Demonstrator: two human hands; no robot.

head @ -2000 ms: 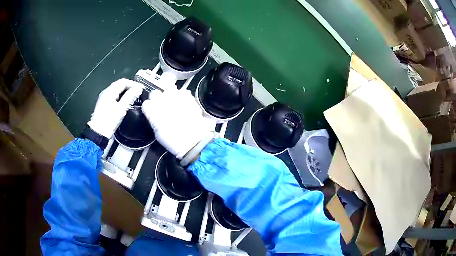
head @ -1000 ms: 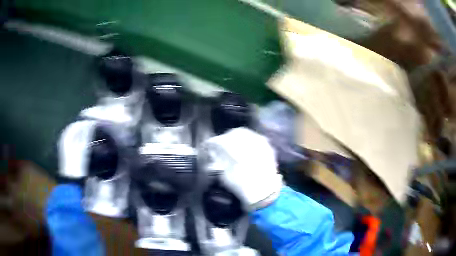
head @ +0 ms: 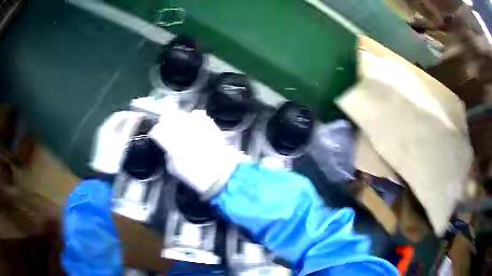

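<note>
Several dome cameras with glossy black heads and white brackets stand in two rows on the dark green mat. My left hand [head: 112, 141], in a white glove, is at the left side of the near-left camera [head: 143, 157]. My right hand [head: 195, 151], also gloved white, reaches across the near row with its fingers at the top of the same camera. The picture is blurred, so I cannot tell whether the fingers hold a small part. Back-row cameras stand behind, at the left [head: 181, 63], middle [head: 229, 100] and right [head: 290, 128].
A large tan sheet [head: 412, 124] lies over a small carton at the right. A pale plastic tray or bag [head: 335, 150] is beside it. An orange tool part [head: 403, 260] shows at the lower right. Brown cardboard [head: 141, 242] is below the bench's near edge.
One second ago my right hand was over the near-right camera; now it is back at the near-left camera, as it was two seconds ago. My left hand stays beside that camera. The view has shifted.
</note>
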